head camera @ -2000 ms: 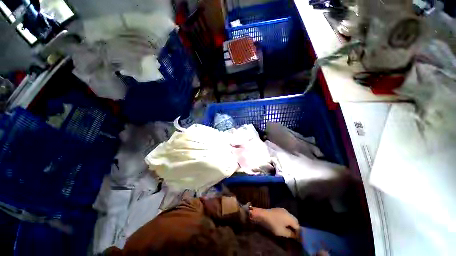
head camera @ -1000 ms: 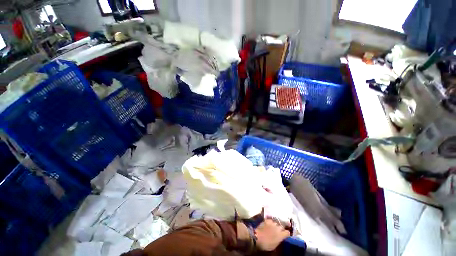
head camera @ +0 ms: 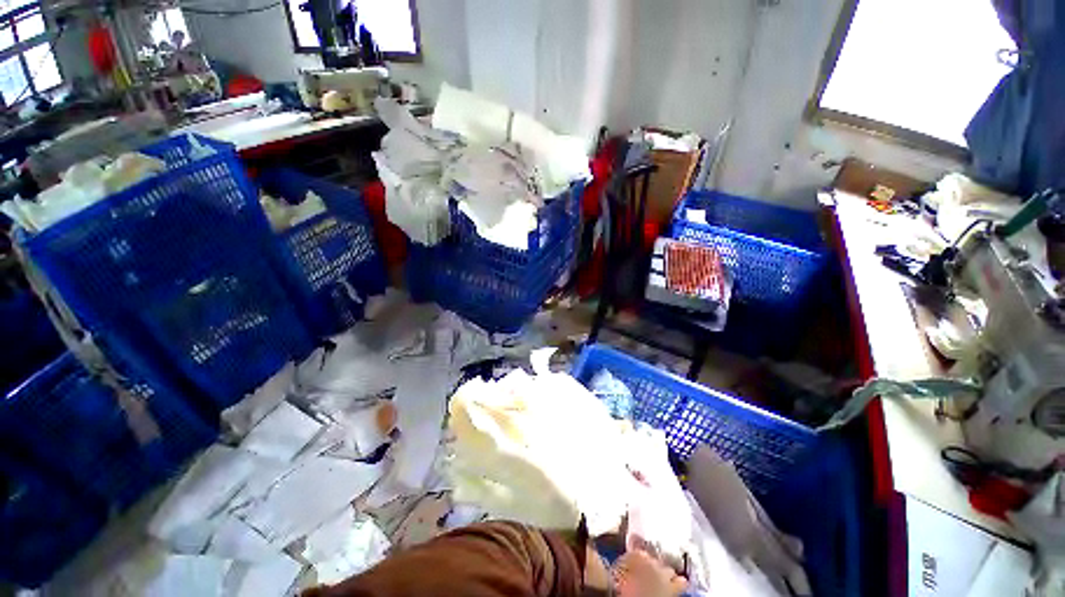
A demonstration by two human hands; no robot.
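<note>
A cream fabric bundle lies bulky and crumpled over the left side of a blue plastic crate at the lower centre. White fabric pieces lie beside it in the crate, with a small light blue cloth behind. My left hand, in a brown sleeve, is at the bottom edge, against the near side of the fabric. It is partly cut off, and its grip is unclear. My right hand is out of view.
White scraps cover the floor at left. Stacked blue crates stand beyond them, and a heaped crate stands at the back. A stool is behind the near crate. A sewing machine sits on the red-edged table at right.
The view has tilted up and turned, showing more of the wall and windows. My left hand now sits lower in the picture, near the cream bundle, which remains in the crate.
</note>
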